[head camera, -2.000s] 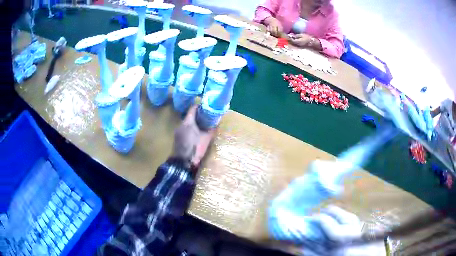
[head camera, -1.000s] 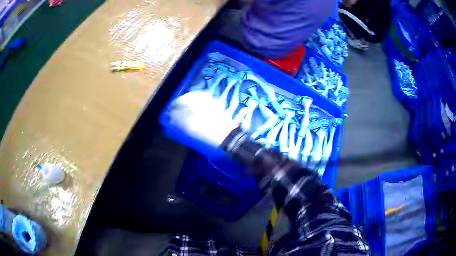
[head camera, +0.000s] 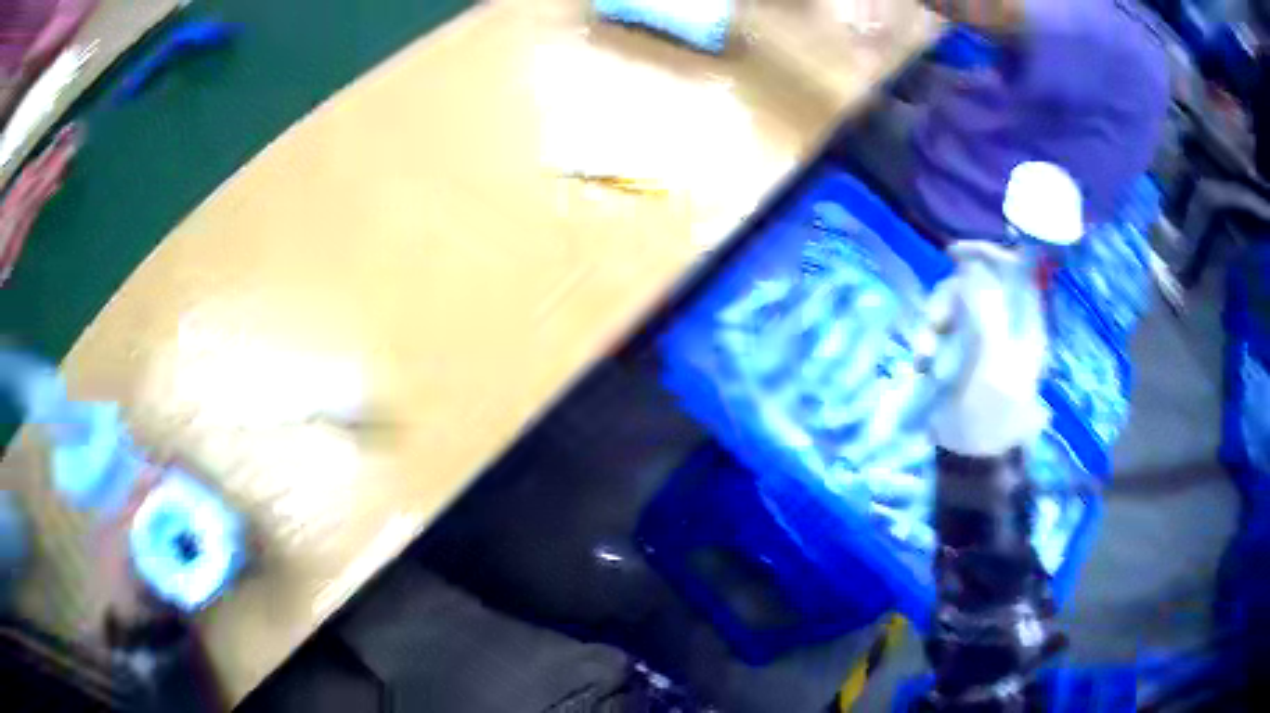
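Note:
My right hand (head camera: 989, 341), in a white glove, is over a blue tote (head camera: 773, 460) of blurred pale-blue leg pieces (head camera: 815, 348). It is closed around a leg and foot piece (head camera: 1042, 204), whose pale oval foot sticks out beyond the fingers. My left hand (head camera: 135, 490), bare and blurred, is at the lower left, mostly hidden behind a ruffled cuff (head camera: 188, 541) that it appears to grip. The cuff's hollow end faces me. More pale-blue parts (head camera: 87, 449) blur beside it.
A yellow cutter-like stick (head camera: 616, 183) lies on the tan table (head camera: 418, 320). A pale-blue item (head camera: 669, 17) is at the table's far end. The green belt (head camera: 300, 91) runs at upper left. A person in purple (head camera: 1045, 105) sits beyond the tote. More totes stand right.
The view has swung from the cluster of legs to the tote at the right. My right hand has come up from the tote's near side, now with a leg piece in it.

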